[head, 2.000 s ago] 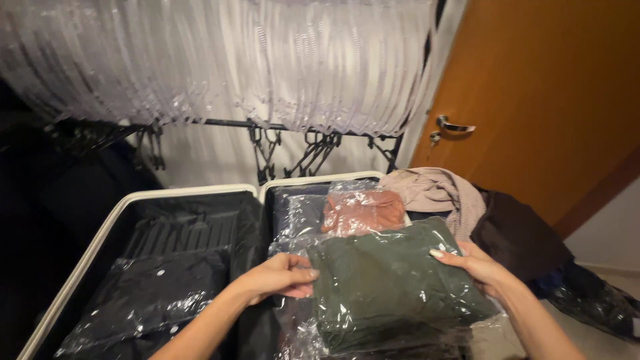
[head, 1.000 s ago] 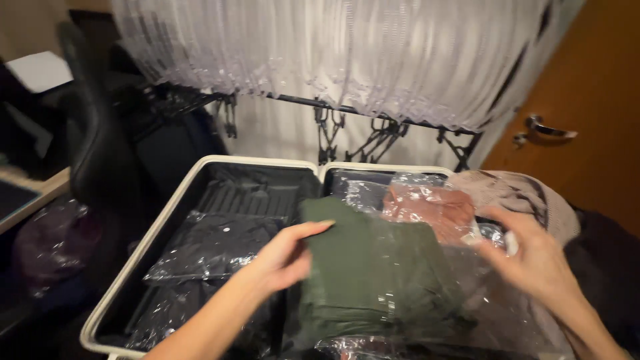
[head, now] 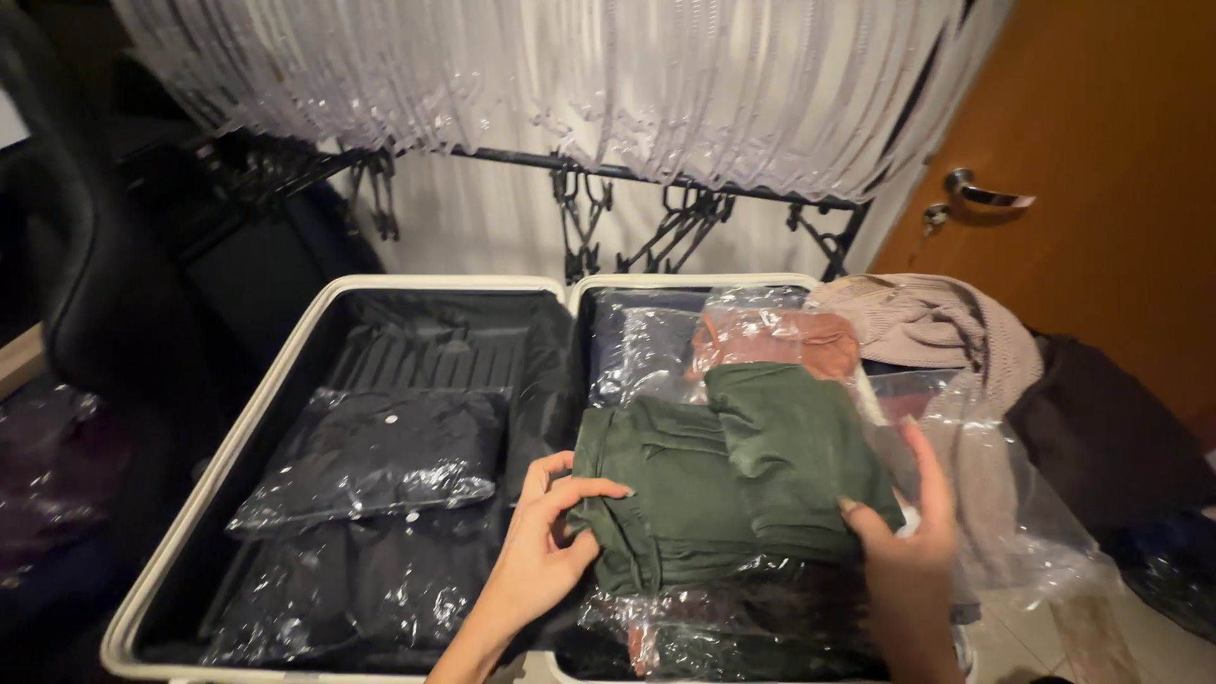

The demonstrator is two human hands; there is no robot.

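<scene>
A folded dark green garment (head: pixel 731 475), out of its plastic, lies over the right half of an open suitcase (head: pixel 347 285). My left hand (head: pixel 546 532) pinches its left edge between thumb and fingers. My right hand (head: pixel 907 532) is at its right edge, thumb on the cloth and fingers raised apart; whether it grips is unclear. A clear plastic bag (head: pixel 1026 503) lies right of that hand. Behind the green cloth are a bagged rust-orange garment (head: pixel 788 342) and a bagged dark blue one (head: pixel 655 342). Bagged dark garments (head: pixel 389 456) fill the front of the suitcase's left half.
A beige knitted garment (head: pixel 921 313) and a dark brown cloth (head: pixel 1102 437) lie at the right. A black rack (head: pixel 513 157) with clear hangers (head: pixel 608 85) stands behind the suitcase, beside a wooden door (head: pixel 1121 190). A dark chair (head: pixel 95 237) is at the left.
The green garment was inside clear plastic two seconds ago; now it is out, and the clear bag lies to its right. My right hand has come back to the garment's right edge.
</scene>
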